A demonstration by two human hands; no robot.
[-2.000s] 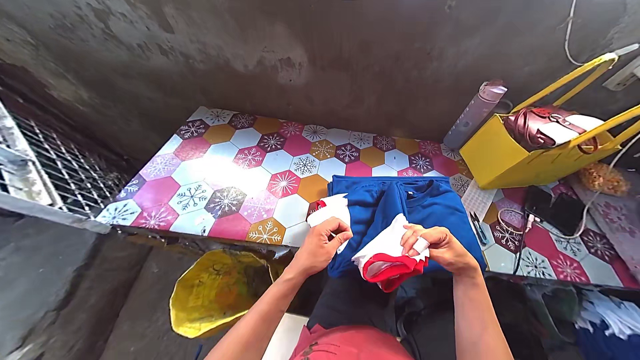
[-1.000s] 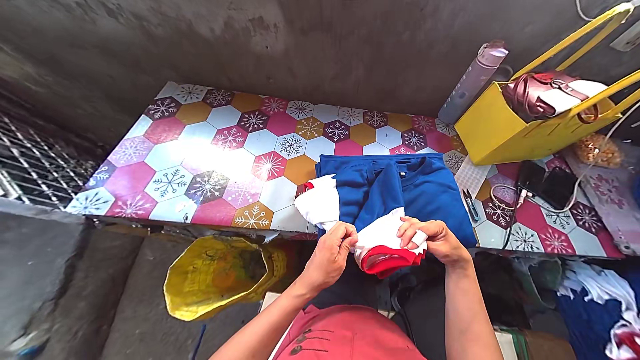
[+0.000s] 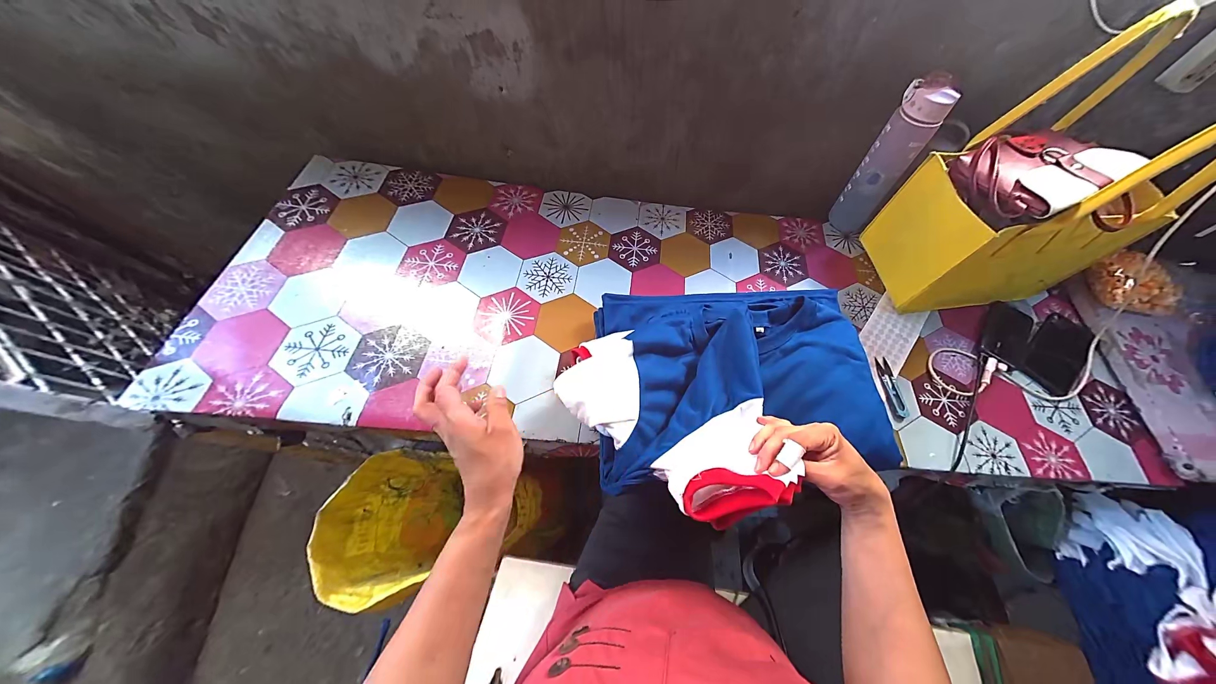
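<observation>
A blue garment (image 3: 807, 370) with white, red-edged sleeve ends lies folded on the patterned table, its front part hanging at the edge. My right hand (image 3: 807, 461) pinches the nearer white sleeve end (image 3: 712, 451), whose red cuff (image 3: 736, 499) faces me; a white wrap is around one finger. My left hand (image 3: 470, 423) is raised left of the garment over the table's front edge, fingers apart and holding nothing. The other white sleeve end (image 3: 600, 389) lies between my left hand and the blue cloth. Small thread snips (image 3: 891, 389) rest just right of the garment.
On the patterned table (image 3: 380, 256), a yellow bag (image 3: 936, 233) holding a maroon pouch (image 3: 1045, 176) stands beside a bottle (image 3: 893, 157). Phones (image 3: 1056, 351) and cables lie at right. Below are a yellow container (image 3: 380, 532) and, lower right, blue and white cloth (image 3: 1121, 579). A wall is behind.
My left hand has let go of the white sleeve end and moved left, away from the garment. My right hand still holds the sleeve end.
</observation>
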